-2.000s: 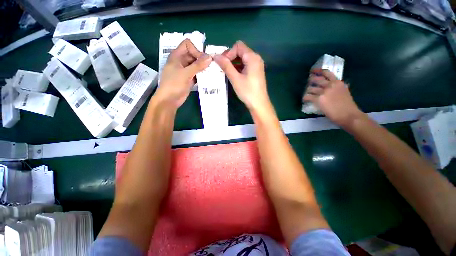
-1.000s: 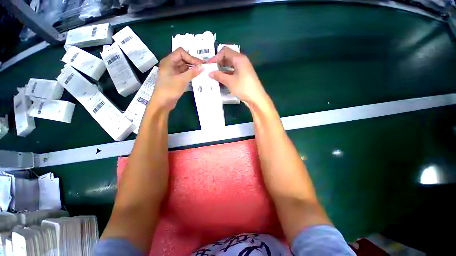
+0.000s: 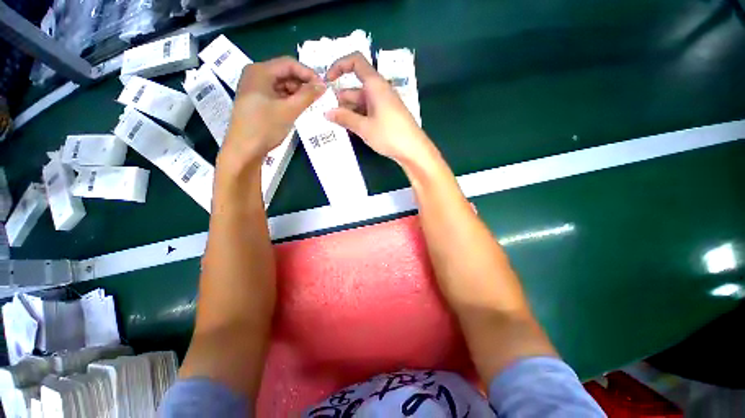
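A slim white carton (image 3: 331, 155) with black print lies between my hands, its near end over the pale guide rail. My left hand (image 3: 274, 102) pinches the far end of this carton with thumb and index finger. My right hand (image 3: 372, 110) is at the same end, index fingertip at the end flaps and thumb on the right edge. The flaps are largely hidden by my fingers. More white cartons with ragged open ends (image 3: 400, 73) lie just beyond my hands on the green belt.
Several white cartons (image 3: 167, 155) lie scattered on the belt at left. The pale guide rail (image 3: 572, 170) crosses the view. A red foam pad (image 3: 359, 286) is in front of me. Dense stacks of thin white pieces (image 3: 122, 380) stand lower left. Bagged parts (image 3: 106, 28) lie beyond the far rail.
The other person's hand and the carton under it at right are gone. The view has shifted, so the scattered cartons appear farther right. The carton between my hands now tilts more.
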